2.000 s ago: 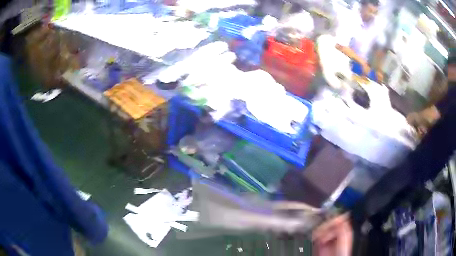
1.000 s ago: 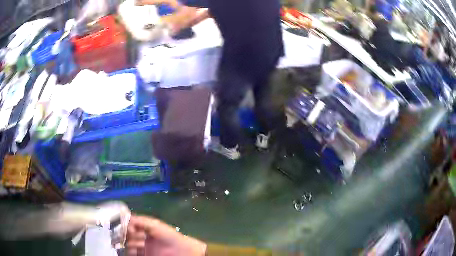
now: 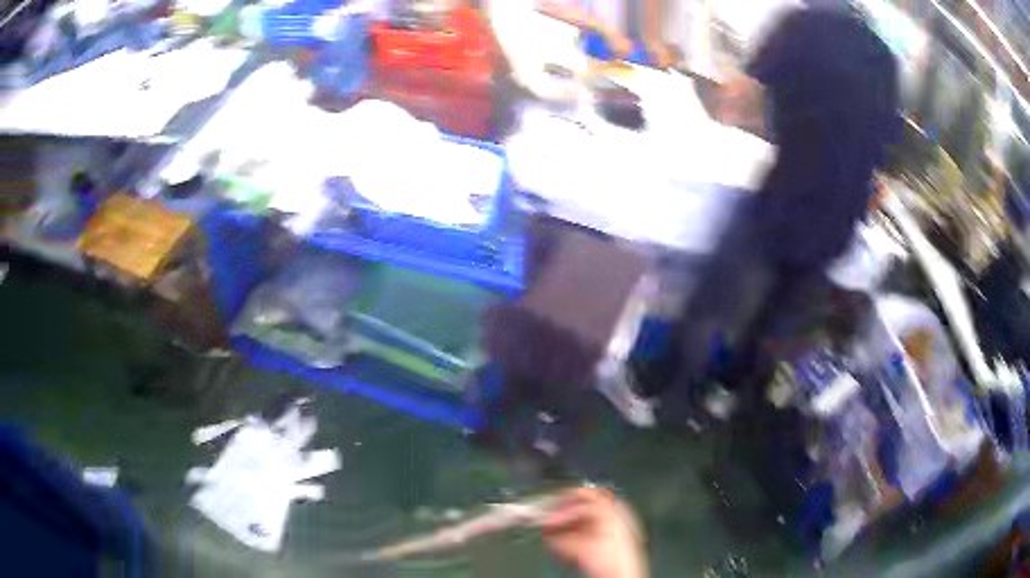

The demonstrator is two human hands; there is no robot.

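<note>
My right hand (image 3: 599,533) is blurred at the bottom edge, right of centre. Its fingers are closed on one end of a narrow pale brownish strip (image 3: 469,526), which stretches left over the green floor. The blur hides whether it is tape, cord or a thin tool. My left hand is not in view.
White paper pieces (image 3: 254,480) lie on the floor at lower left. Blue crates (image 3: 361,390) with green and white goods stand ahead, beside a brown box (image 3: 582,277). A person in dark clothes (image 3: 830,124) stands at a white table (image 3: 633,181). Blue cloth shows at lower left.
The view swung right and then partly back left. My right hand still holds a pale length, now seen as a thin line. The person in dark clothes now appears farther right.
</note>
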